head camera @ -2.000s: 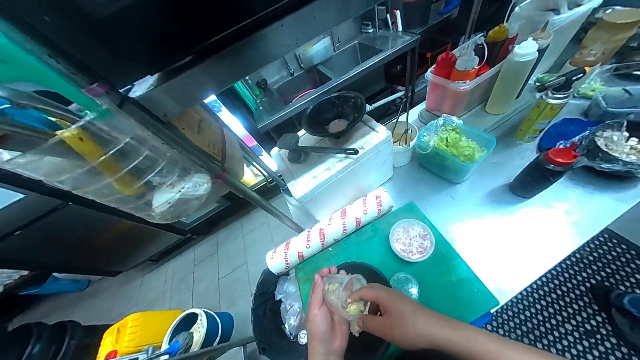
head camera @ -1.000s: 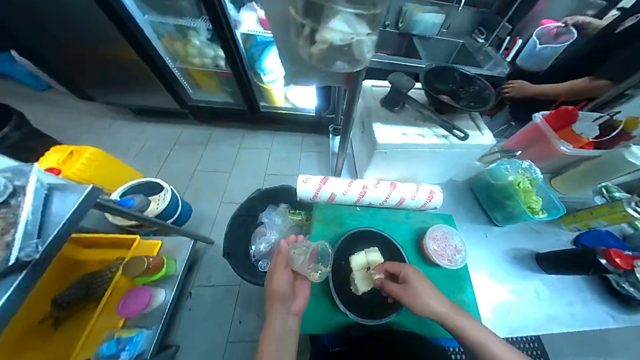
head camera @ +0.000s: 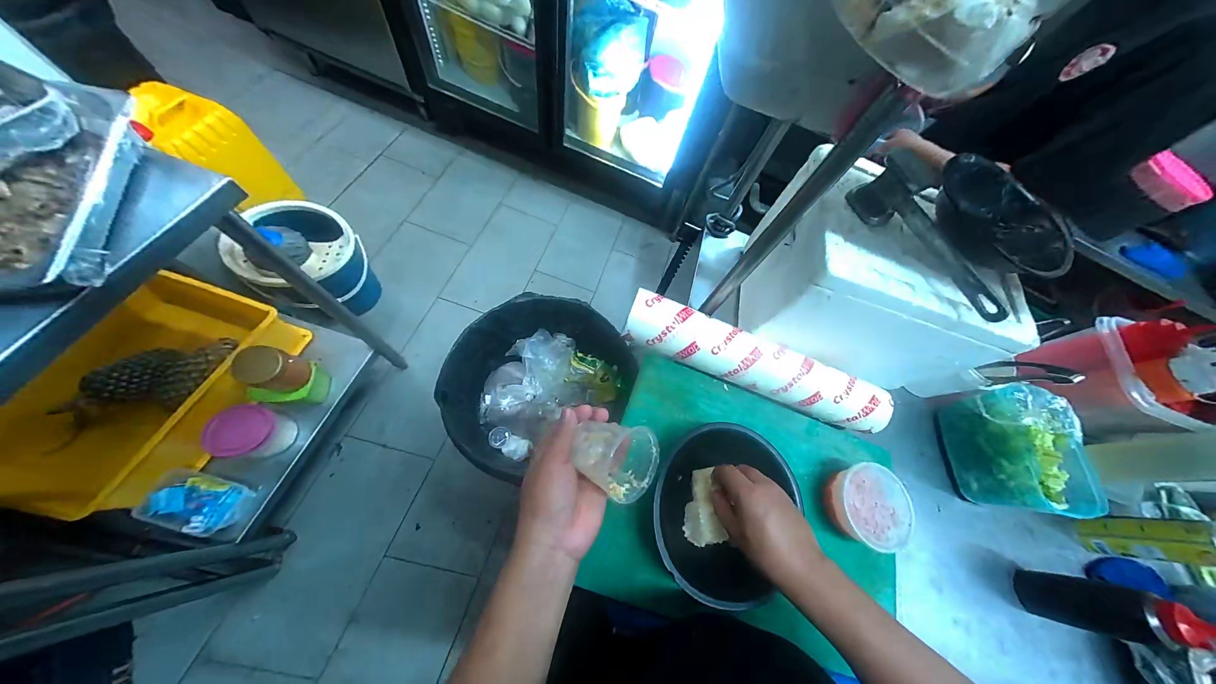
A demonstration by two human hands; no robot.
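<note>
My left hand (head camera: 560,489) holds a clear plastic cup (head camera: 617,461), tilted on its side, with pale food bits inside. Within a round black bowl (head camera: 731,584), my right hand (head camera: 760,513) has its fingers on pale, bread-like pieces (head camera: 703,513); whether it grips them is hidden by the hand. Under the bowl lies a green cutting board (head camera: 617,560). To the right stands a lidded tub of chopped pinkish food (head camera: 869,508). A printed roll of wrap (head camera: 760,361) lies along the board's far edge.
A black bin (head camera: 456,408) with plastic waste stands left of the board. Further right are a lettuce container (head camera: 1021,451), a dark bottle (head camera: 1083,603) and a white box (head camera: 826,285) bearing a pan. A shelf with a yellow tray (head camera: 190,294) is at left. Another person's hand (head camera: 917,147) is near the pan.
Two seconds ago both my hands were at the cup; my right hand has moved from it to the pieces in the bowl. The view has swung to the left.
</note>
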